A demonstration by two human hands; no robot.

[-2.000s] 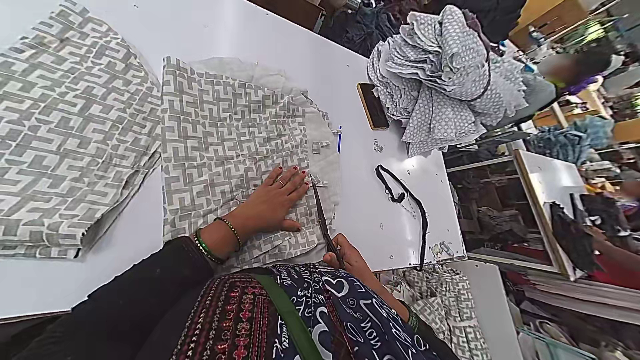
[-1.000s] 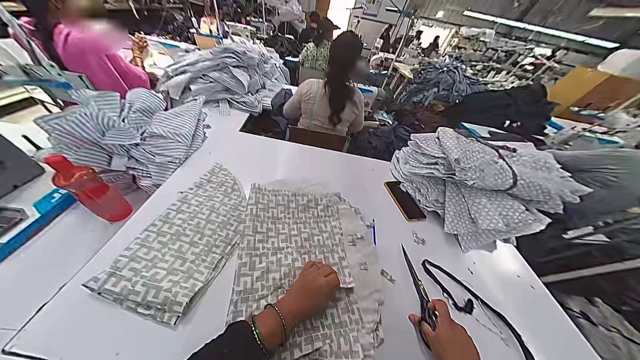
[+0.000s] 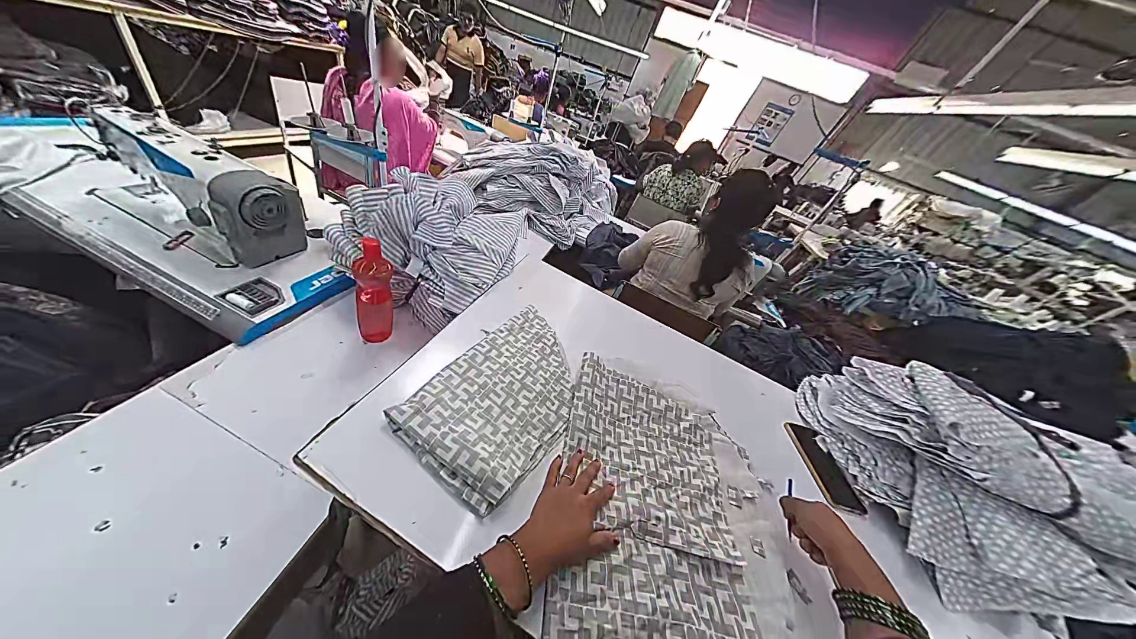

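My left hand [image 3: 568, 515] lies with spread fingers on the left part of a grey-and-white patterned fabric piece [image 3: 657, 461], holding nothing. White lining-like fabric [image 3: 768, 532] shows along that piece's right edge, with small tags on it. My right hand [image 3: 816, 530] is closed around a slim blue pen [image 3: 789, 497], right of the fabric. Another folded piece of the same patterned fabric [image 3: 488, 404] lies to the left. A smartphone [image 3: 825, 468] rests beyond my right hand. The scissors are not visible.
Grey dotted fabric pieces [image 3: 967, 488] are stacked at the right. A red bottle [image 3: 374, 297] stands back left beside striped garments [image 3: 444, 235]. A sewing machine [image 3: 253, 213] is on the adjoining table at the left. A seated person [image 3: 692, 248] is beyond the table's far edge.
My right hand has let go of the scissors and taken hold of the blue pen, which lay beside the fabric. My left hand's fingers have spread. The view has swung up and left.
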